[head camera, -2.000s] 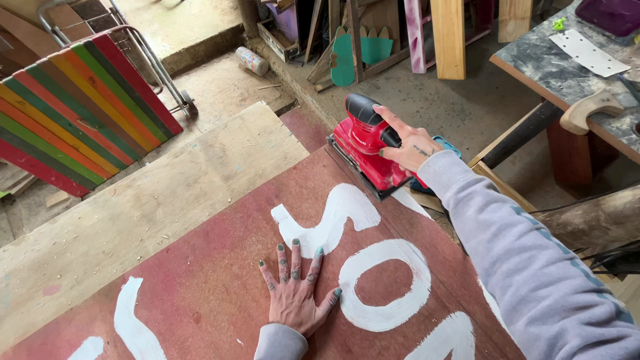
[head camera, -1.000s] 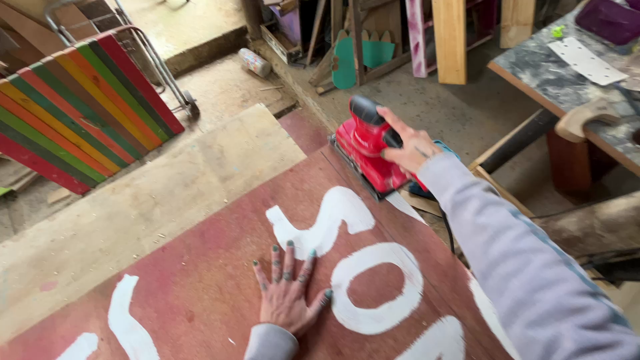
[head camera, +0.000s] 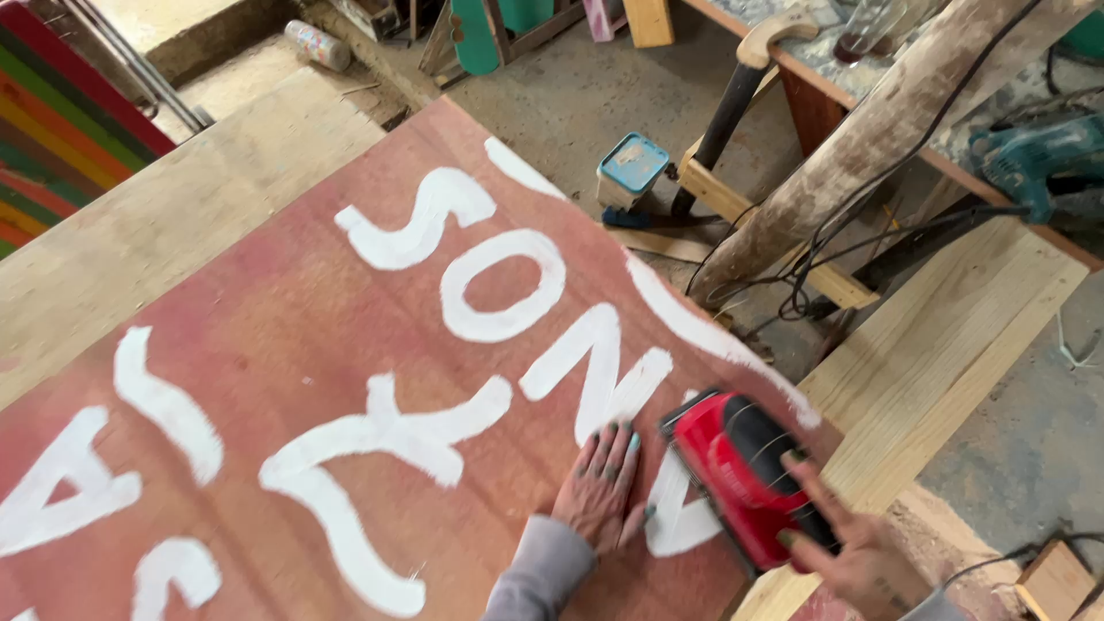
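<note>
A reddish-brown wooden board (head camera: 241, 319) with white painted letters fills the lower left and middle. My left hand (head camera: 601, 493) lies flat on it, fingers apart, its fingertips at the end of a white painted letter. To its right, my right hand (head camera: 854, 548) is on a red and black electric sander (head camera: 742, 479), fingers on its black top grip. The sander rests on the board near its right edge, partly over a white letter. Its underside is hidden.
A pale plank (head camera: 940, 354) juts out at the right edge. Behind it stand a slanting wooden post (head camera: 828, 164) with hanging cables, a tub with a blue lid (head camera: 634, 162) and a workbench (head camera: 806, 73) with a teal power tool (head camera: 1026, 159). A pale board (head camera: 198, 185) lies at left.
The sander, with my right hand on it, has moved from the board's far corner along its right edge towards me. My left hand has moved right across the board. The view has shifted right.
</note>
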